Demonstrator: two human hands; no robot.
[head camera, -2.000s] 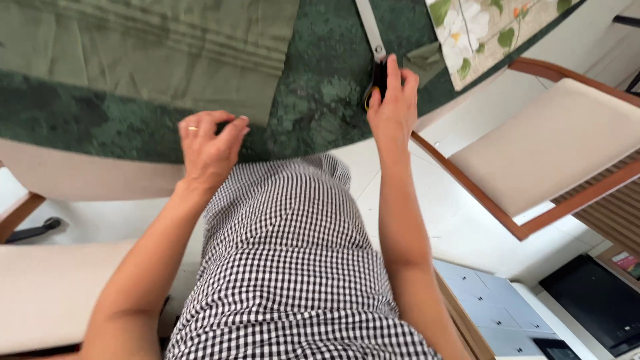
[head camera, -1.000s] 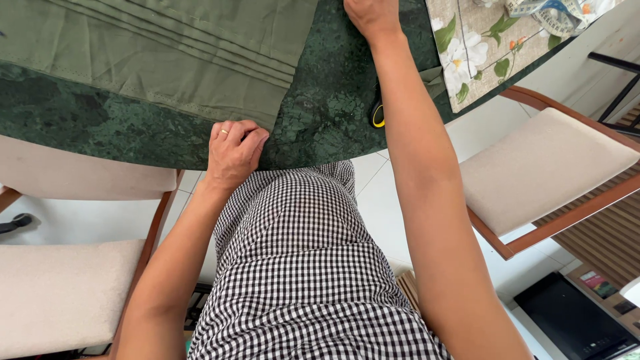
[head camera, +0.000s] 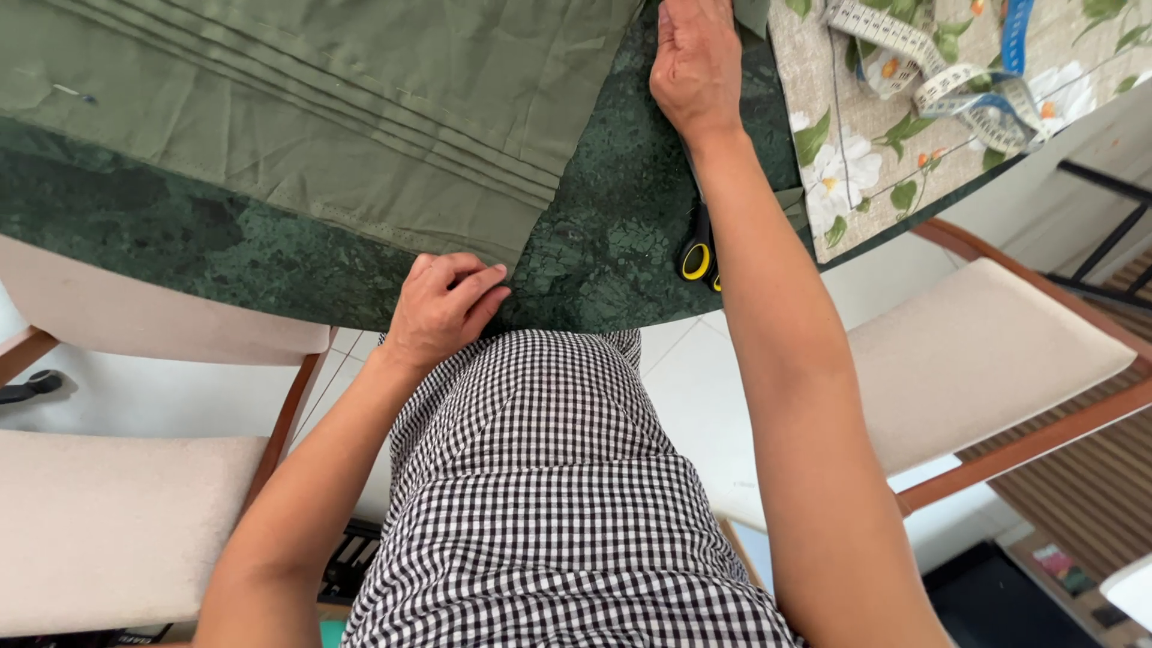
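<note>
Green fabric with sewn parallel pleats (head camera: 360, 117) lies over the dark green marble table (head camera: 630, 225). At the fabric's lower corner is my left hand (head camera: 445, 301), its thumb and fingertips close together at the edge; whether cloth is pinched between them cannot be told. My right hand (head camera: 697, 67) reaches to the top of the view, beside the fabric's right edge, and its fingertips are cut off by the frame. Scissors with black and yellow handles (head camera: 696, 256) rest on the table under my right forearm, partly hidden by it. A pin or needle (head camera: 74, 93) shows on the fabric at the left.
A floral cloth (head camera: 855, 171) lies at the table's right, with a blue and white measuring tape (head camera: 976, 103) coiled on it. Small green scraps (head camera: 789, 205) lie beside it. Padded wooden chairs stand at the left (head camera: 117, 522) and right (head camera: 990, 351) of my body.
My right hand has let go of the scissors, which now lie on the table, and has moved up to the top of the view. My left hand stays near the fabric's lower corner.
</note>
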